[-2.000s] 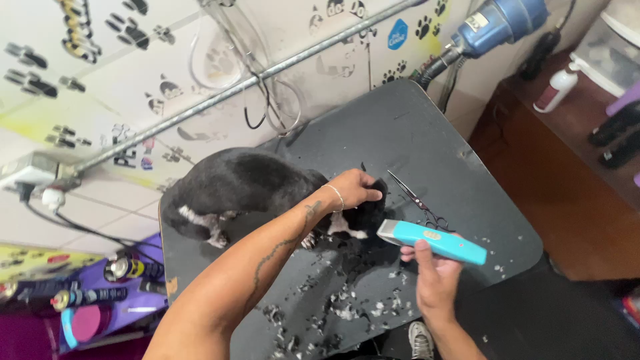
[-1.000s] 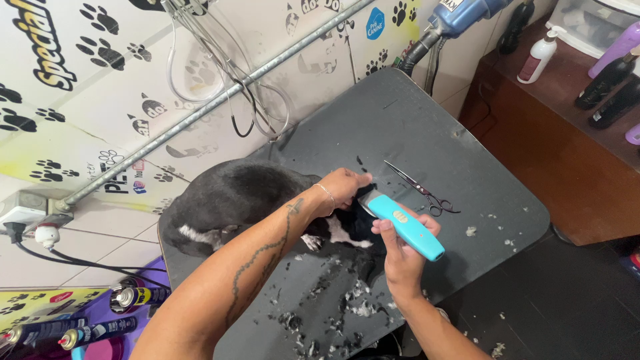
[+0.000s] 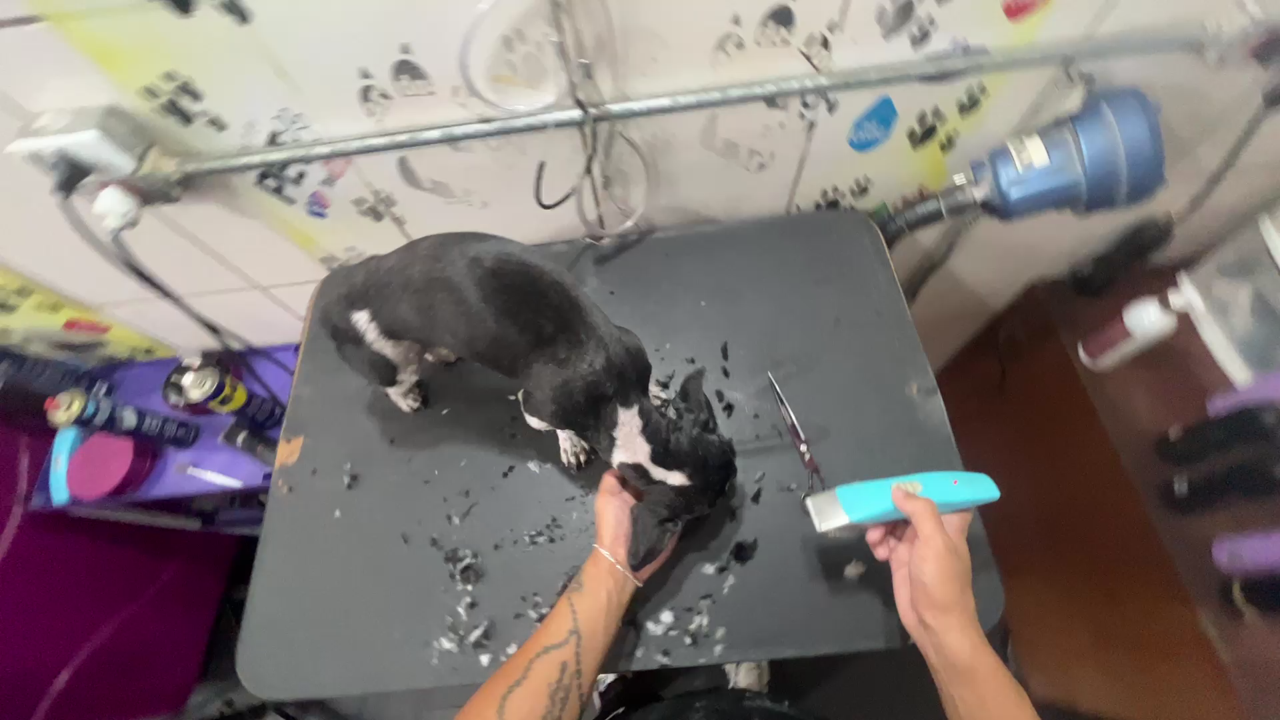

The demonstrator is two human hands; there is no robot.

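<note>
A black dog with white patches (image 3: 500, 305) stands on the dark grooming table (image 3: 830, 300), its head lowered towards the near side. My left hand (image 3: 625, 520) cups the underside of the dog's head near an ear; part of the fingers is hidden beneath it. My right hand (image 3: 930, 560) grips a turquoise hair clipper (image 3: 900, 497), its blade pointing left, apart from the dog. Beyond the clipper blade lies a pair of grooming scissors (image 3: 795, 430), its handles partly hidden by the clipper.
Cut hair tufts (image 3: 465, 565) are scattered over the tabletop. A metal bar (image 3: 520, 122) with hanging cables runs along the wall. A blue dryer (image 3: 1080, 155) is at the back right. Spray cans (image 3: 215, 387) stand or lie on a purple shelf (image 3: 175, 480) at left; bottles are at right.
My left hand has gone from the top of the dog's head to beneath it. The clipper, close to the head before, is now off to the right. The view has turned.
</note>
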